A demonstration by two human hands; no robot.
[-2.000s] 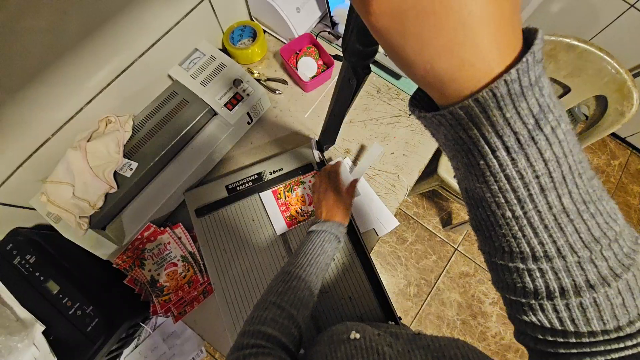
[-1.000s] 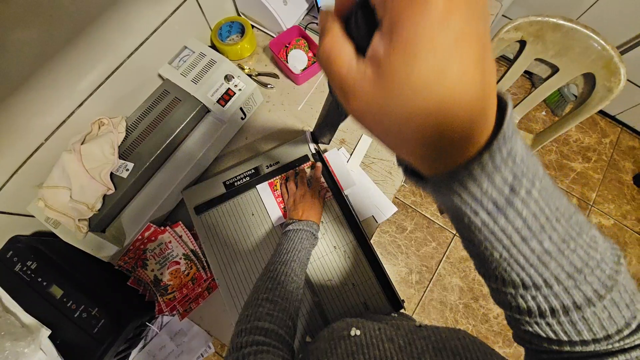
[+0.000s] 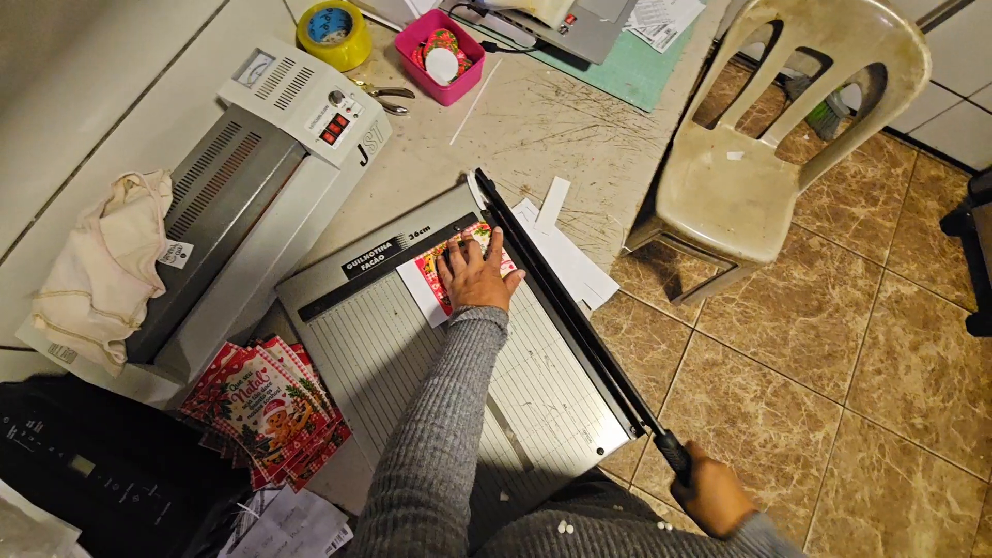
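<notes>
My left hand [image 3: 479,277] lies flat, fingers spread, on a red printed Christmas card [image 3: 432,271] with a white margin, pressing it to the bed of a guillotine paper cutter [image 3: 372,333]. The card lies along the cutter's black top guide, its right side near the blade. My right hand [image 3: 709,488] is closed around the black handle [image 3: 673,456] of the blade arm [image 3: 573,318], which is down along the cutter's right edge. White paper offcuts [image 3: 570,256] lie just beyond the blade. A fanned pile of red Christmas cards [image 3: 271,403] sits left of the cutter.
A laminator [image 3: 225,170] with a cream cloth [image 3: 108,263] on it stands at the left, above a black printer [image 3: 101,465]. Yellow tape [image 3: 350,46], pliers [image 3: 384,94] and a pink box [image 3: 446,85] lie at the back. A plastic chair [image 3: 728,186] stands at the right.
My right hand has brought the raised blade arm down to the cutter's right edge. My left hand, at the card's right side two seconds ago, now lies spread over the card.
</notes>
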